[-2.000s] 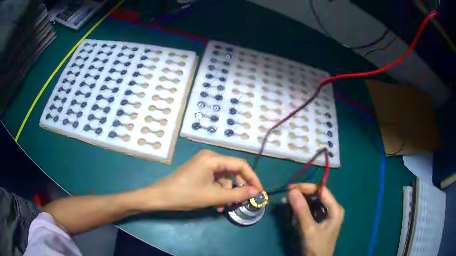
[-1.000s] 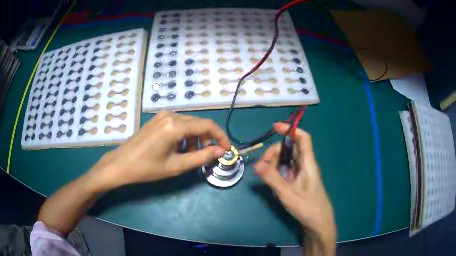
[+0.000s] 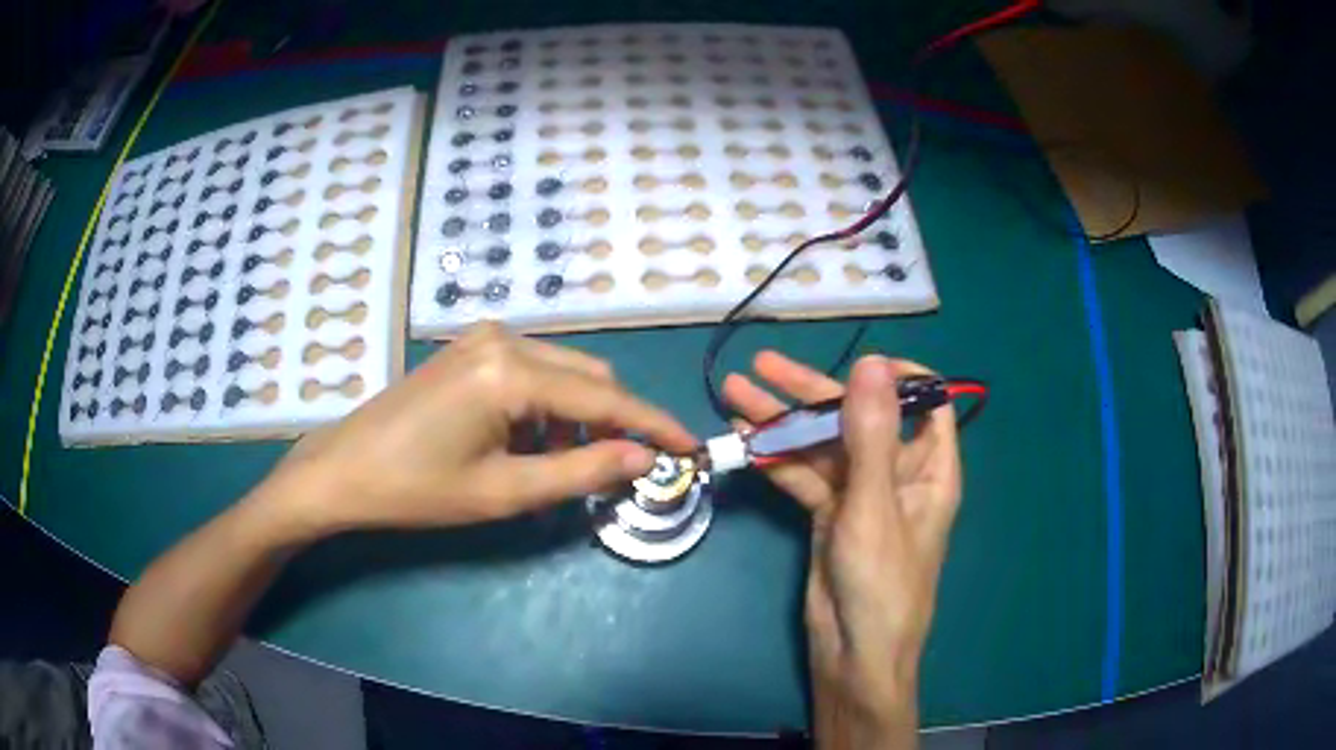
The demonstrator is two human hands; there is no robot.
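Observation:
The stepped silver metal fixture stands on the green mat, with a brass-coloured ring on top. My left hand is at the fixture from the left, thumb and index finger at the ring's top; a small silvery part shows there, and I cannot tell whether the fingers grip it. My right hand holds the wired hand tool between thumb and fingers. The tool has a pale barrel, a black end with a red lead, and a white tip beside the ring, close to my left fingertips. The exact contact is hidden.
The left foam tray and right foam tray lie behind my hands, holding dark parts. A thin dark and red cable loops over the right tray. A cardboard piece lies upper right, and spare trays stand at the right edge.
The view has shifted, with trays and fixture now higher and further left. My right hand has turned the tool so its white tip points left and has brought it to the ring. The cable has moved right.

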